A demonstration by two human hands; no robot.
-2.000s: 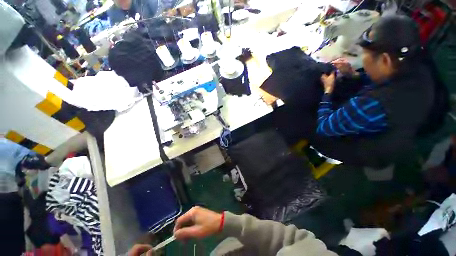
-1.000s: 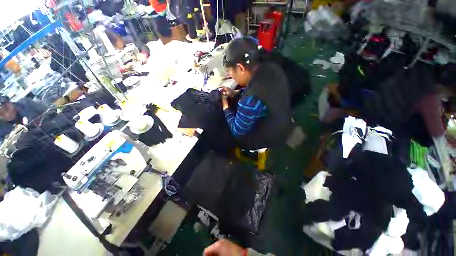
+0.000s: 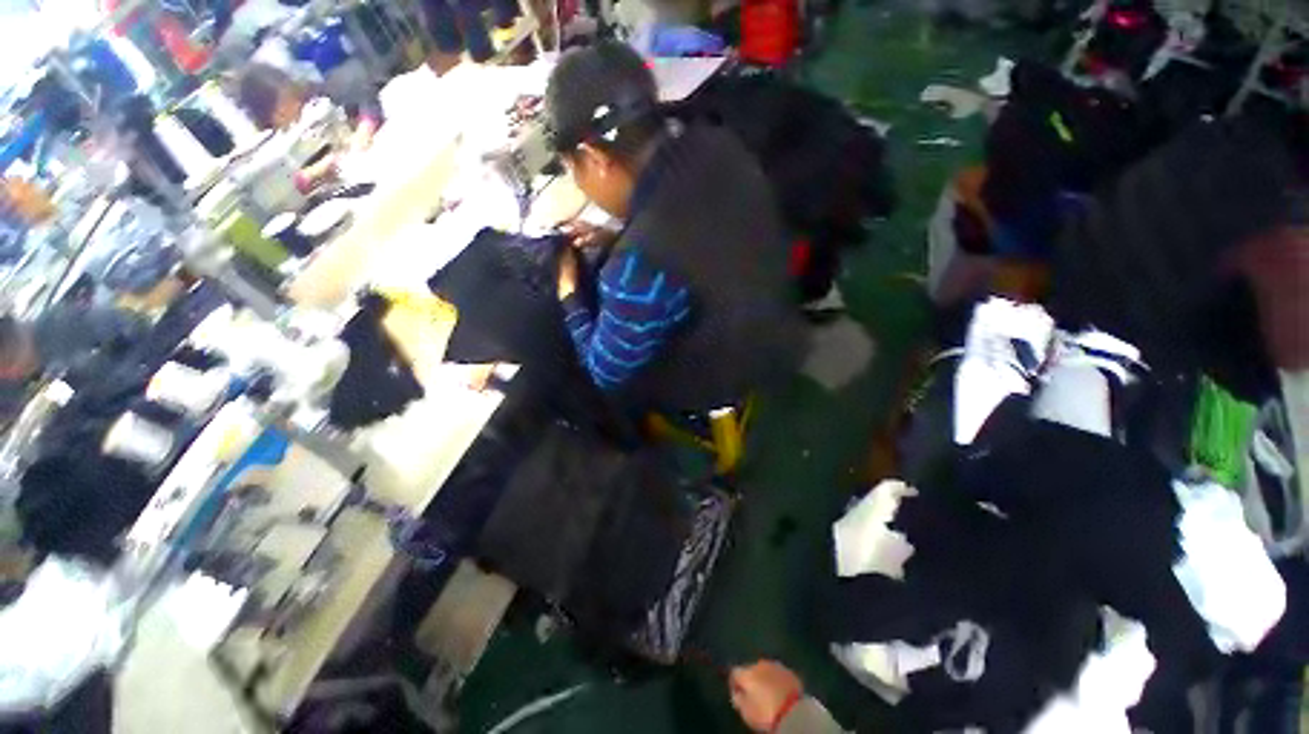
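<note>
My right hand (image 3: pixel 764 694) is at the bottom edge, small and blurred, with a red band at the wrist and a grey sleeve cut off by the edge. Its fingers point left and look curled; whether they hold anything cannot be made out. A thin pale curved strip (image 3: pixel 540 708) shows low in the picture to the left of the hand; I cannot tell whether it reaches the hand. My left hand is out of the picture.
A blue-and-white overlock machine (image 3: pixel 266 509) stands on a table at left. A seated person (image 3: pixel 689 273) in a cap handles black fabric (image 3: pixel 495 301). A dark covered box (image 3: pixel 589 531) stands below. A black and white garment heap (image 3: pixel 1034 531) lies at right, beside green floor (image 3: pixel 847 416).
The view has swung right, so the machine and seated person sit further left. My left hand, partly visible two seconds ago, has gone out of the picture. My right hand appears further right.
</note>
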